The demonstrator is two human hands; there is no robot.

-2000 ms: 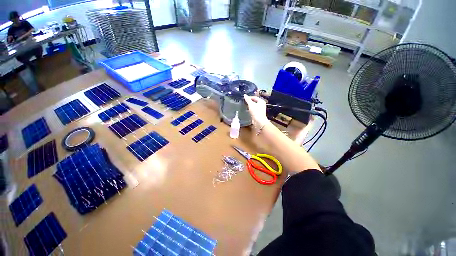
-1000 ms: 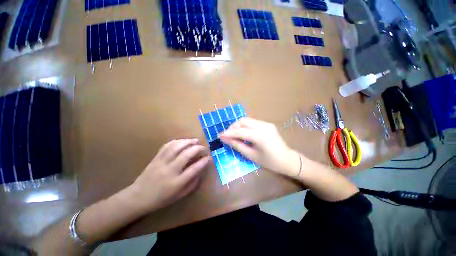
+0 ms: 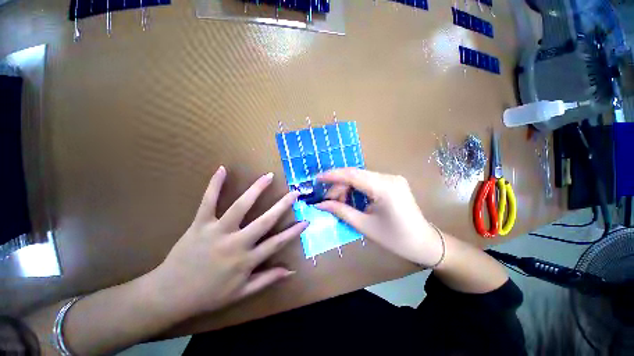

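A bright blue solar cell string [image 3: 323, 153] with silver wire ends lies on the brown bench in front of me. My right hand [image 3: 379, 208] is over its middle, thumb and forefinger bent around a small dark piece [image 3: 318, 192], seemingly black tape; the fingers partly hide it. My left hand [image 3: 229, 247] is flat with fingers spread. Its fingertips touch the string's left edge beside the dark piece, and it grips nothing.
Pliers or cutters [image 3: 495, 188] with red and yellow handles lie right, beside silver ribbon offcuts [image 3: 462, 160]. A white bottle [image 3: 535, 112] lies by a grey machine [image 3: 563, 76]. Navy strips [image 3: 480, 60] are behind; a stack [image 3: 14, 160] is at far left. A fan [image 3: 612, 271] stands lower right.
The view has shifted closer to the string, which looks more upright. My left hand has opened from curled to spread fingers. My right hand stays over the string's middle.
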